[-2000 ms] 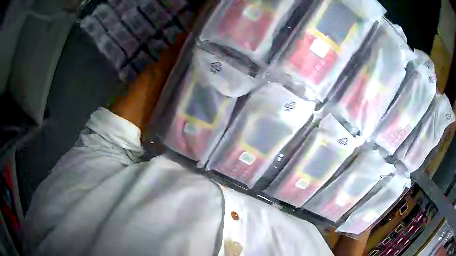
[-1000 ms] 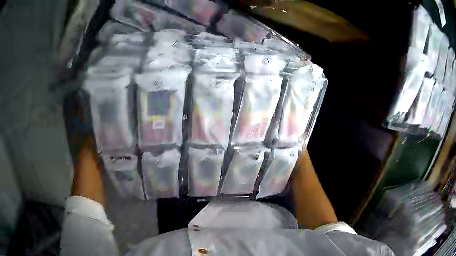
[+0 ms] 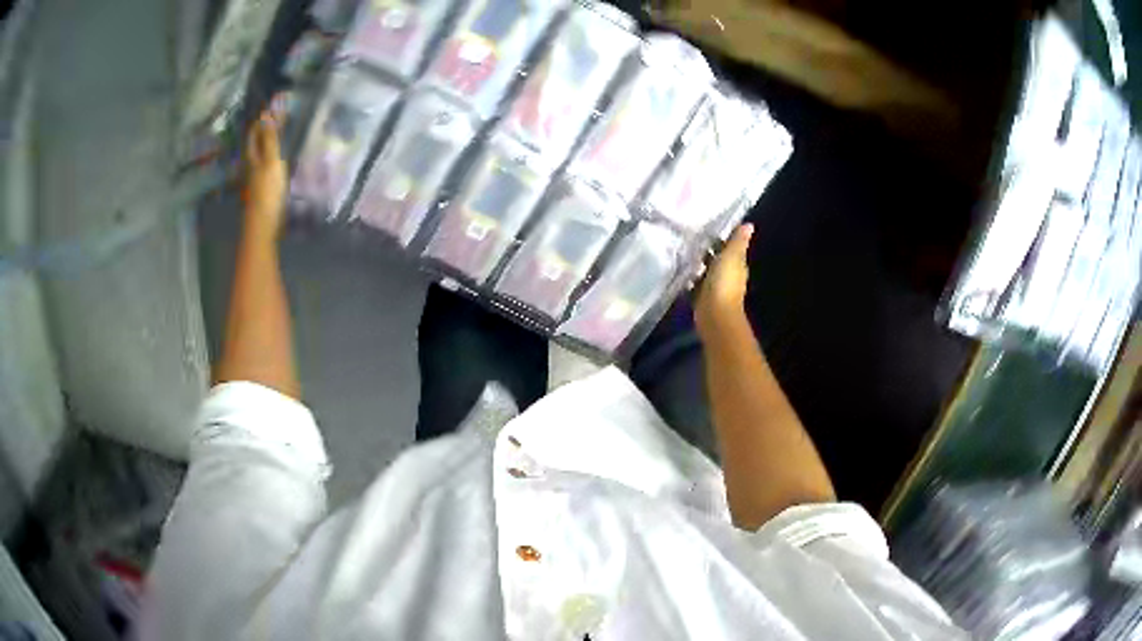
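Observation:
A clear blister tray point(image 3: 432, 266) with two rows of bagged phones point(image 3: 482, 219) is at the upper middle, in front of my body and slanted, its right end nearer me. The frosted bags show pink ends, grey screens and small white labels. My left hand point(image 3: 266, 163) is at the tray's left edge, fingers on its side, partly blurred. My right hand point(image 3: 723, 286) grips the tray's right edge, thumb up. The fingers under the tray are hidden. How many trays are layered there cannot be told.
Another filled tray or stack point(image 3: 1046, 207) is at the right, by a green mat point(image 3: 1008, 407). Clear ridged trays point(image 3: 1002, 551) lie at lower right, blurred. A pale upright surface point(image 3: 113, 251) is on the left. A brown strip point(image 3: 802, 56) is at the top.
The tray has moved away from my body and turned from level to slanted. My forearms are extended further, and both hands now show at its sides. The clear trays at lower right remain.

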